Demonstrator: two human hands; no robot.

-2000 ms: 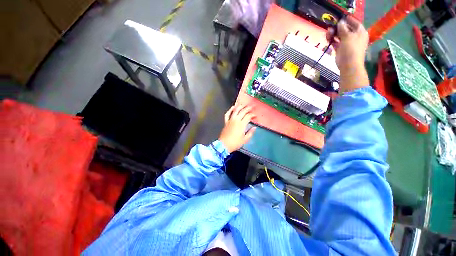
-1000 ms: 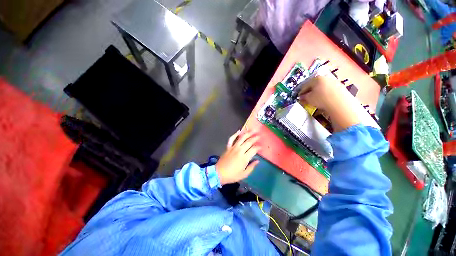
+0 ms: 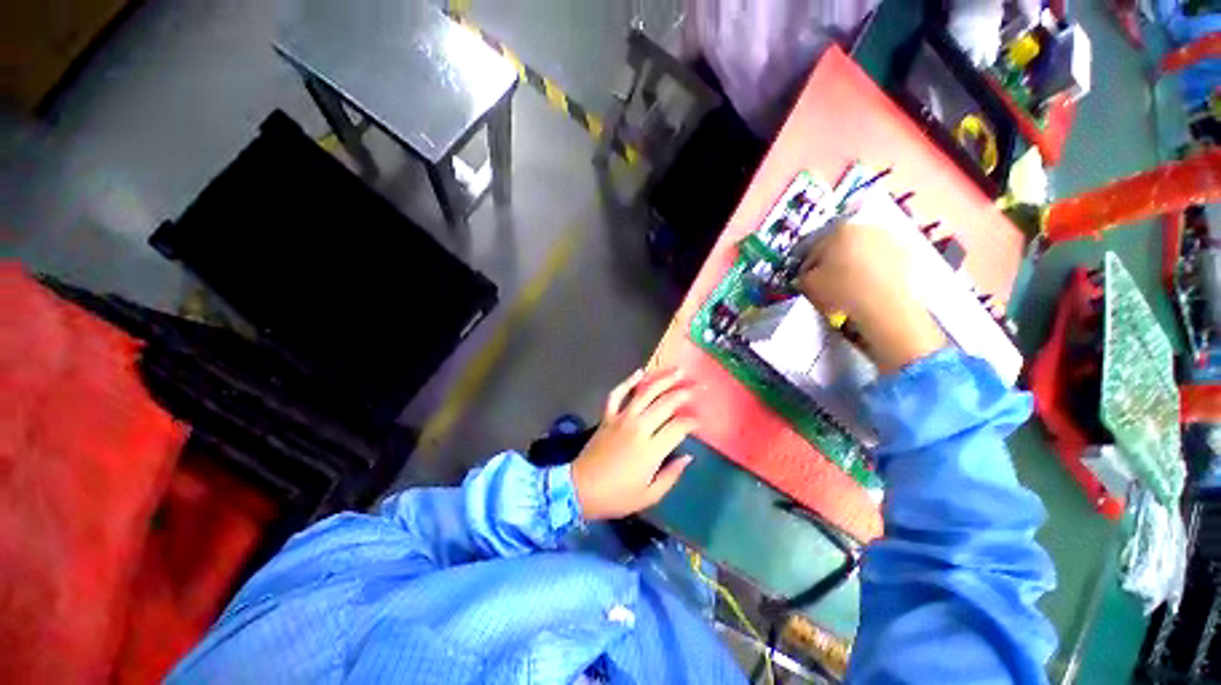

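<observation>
A green circuit board lies component side up on the red mat, with long silver-white heat sinks. My right hand is over the board between the heat sinks, fingers bent down toward the parts at its far-left end. My fingertips are blurred, so I cannot tell what they hold. My left hand rests with spread fingers on the near-left edge of the red mat, holding nothing.
A dark tray with a yellow ring is beyond the mat. Another person's lilac sleeve is at the top. Another green board stands tilted at right by red supports. A metal stool and black crate are at left.
My right hand has come down from the mat's far end, where it held a dark thin item, onto the board's parts. My left hand stays at the mat edge. The view has shifted.
</observation>
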